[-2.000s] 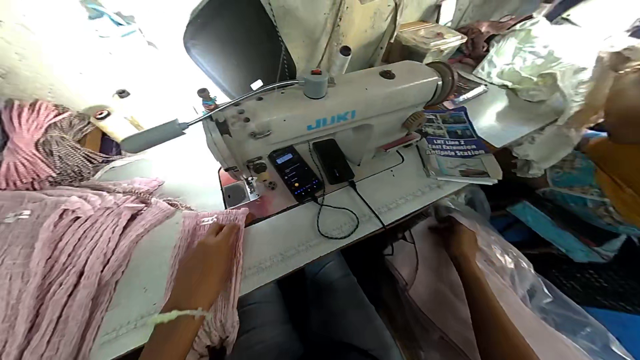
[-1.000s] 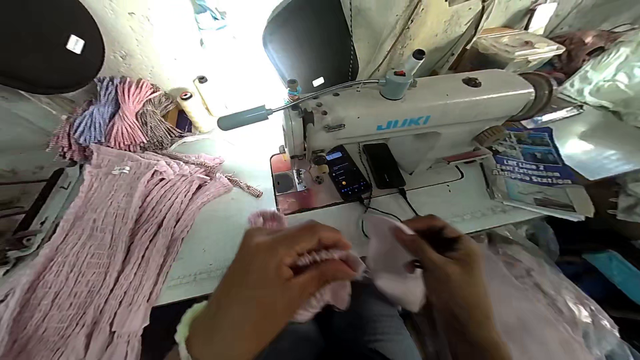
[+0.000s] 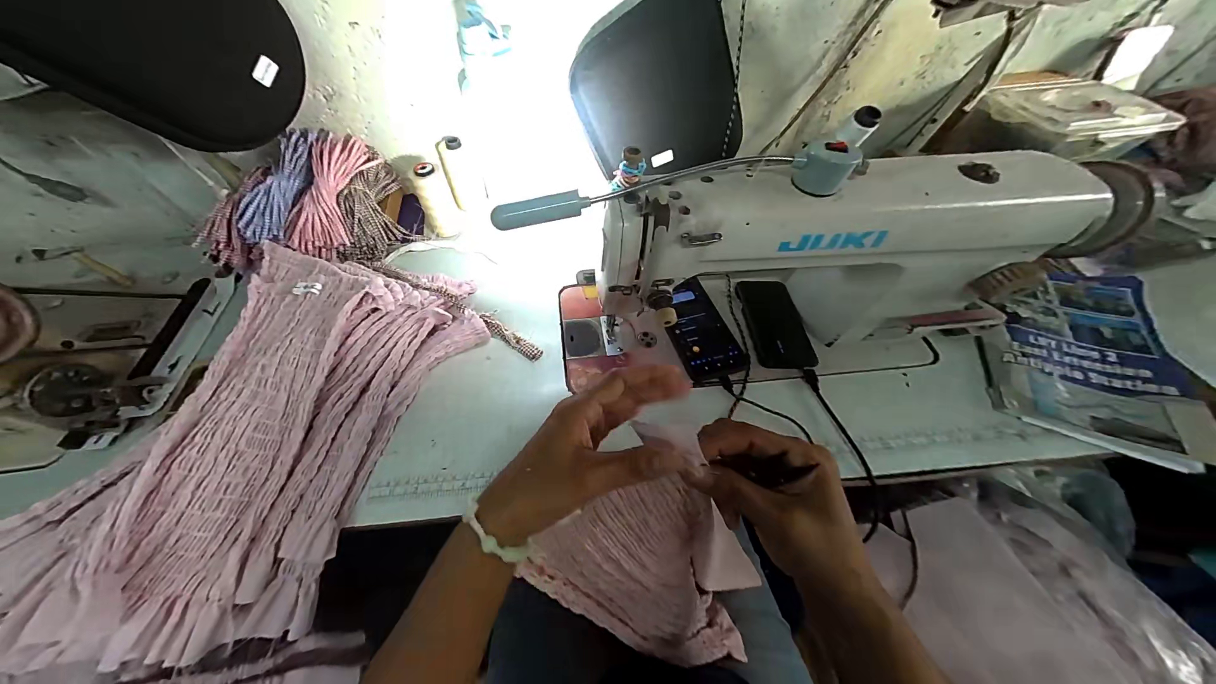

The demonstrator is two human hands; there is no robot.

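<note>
Over my lap hangs a piece of pink shirred fabric point(image 3: 632, 560), with a smooth pink cloth piece point(image 3: 727, 556) at its right side. My right hand point(image 3: 774, 480) pinches the top of the smooth piece, its fingers curled around something dark that I cannot make out. Thumb and fingers of my left hand point(image 3: 589, 446) are spread apart beside the cloth's upper corner; the thumb touches or nearly touches it. Just beyond the hands stands a white Juki sewing machine point(image 3: 855, 218), its needle area point(image 3: 613, 332) above and left of the cloth.
Pink shirred garments point(image 3: 256, 427) lie piled at the left, below bundled cords point(image 3: 313, 199) and thread cones point(image 3: 437, 195). Two phones point(image 3: 708, 332) with cables rest at the machine's base. Printed papers point(image 3: 1092, 351) lie at the right, above plastic-wrapped cloth point(image 3: 1026, 589).
Two seconds ago my hands were far apart, one on pink fabric at the left, one at the plastic-wrapped cloth. They came together before my lap, and my left fingers have since spread. The view has shifted left.
</note>
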